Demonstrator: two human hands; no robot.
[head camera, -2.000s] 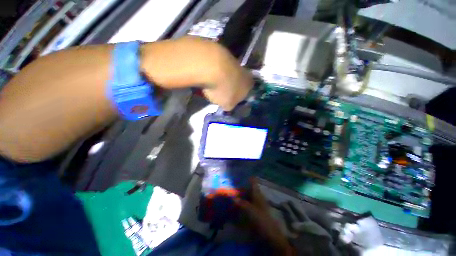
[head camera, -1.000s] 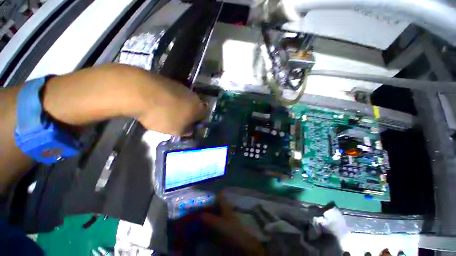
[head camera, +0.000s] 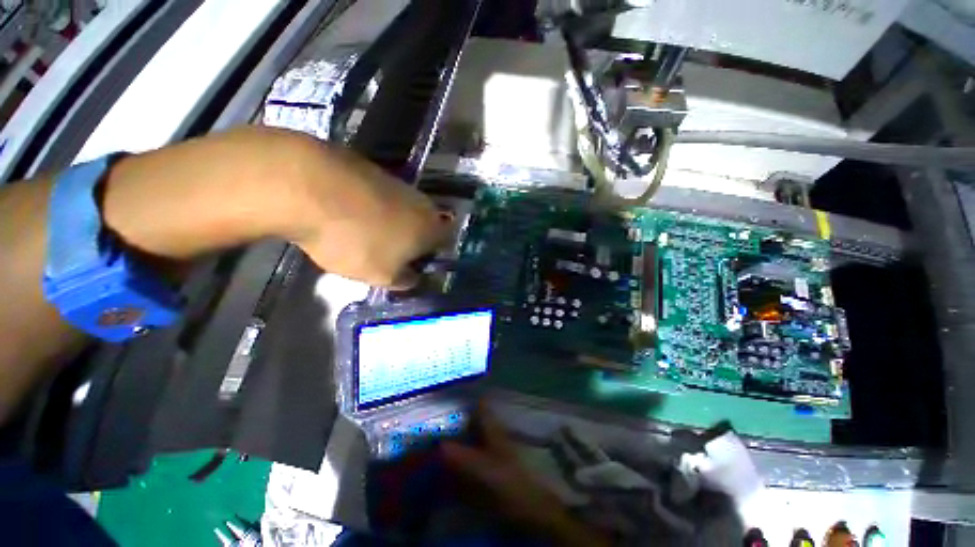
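Observation:
The teach pendant (head camera: 424, 358), with its lit screen showing rows of text, lies tilted before the board's left part. My right hand (head camera: 497, 470), dim and blurred, is on its lower key area; its grip is partly hidden. My left hand (head camera: 374, 230), with a blue wrist strap (head camera: 107, 283), reaches in from the left above the pendant. Its fingers curl down at the circuit board's left end; the fingertips are hidden. The green circuit board (head camera: 684, 310) has a dark section at left and a lighter section at right.
A dispensing head (head camera: 647, 112) with a yellowish hose loop (head camera: 658, 176) hangs behind the board. Grey crumpled cloth (head camera: 631, 481) lies before it. A foil-like bundle (head camera: 310, 91) is at upper left, small tubes (head camera: 237, 532) on a green mat (head camera: 176, 497). Coloured buttons (head camera: 839, 536) show at lower right.
The view has swung so the pendant and board sit further left than two seconds ago, and the picture is sharper. Both hands remain at about the same places on the work.

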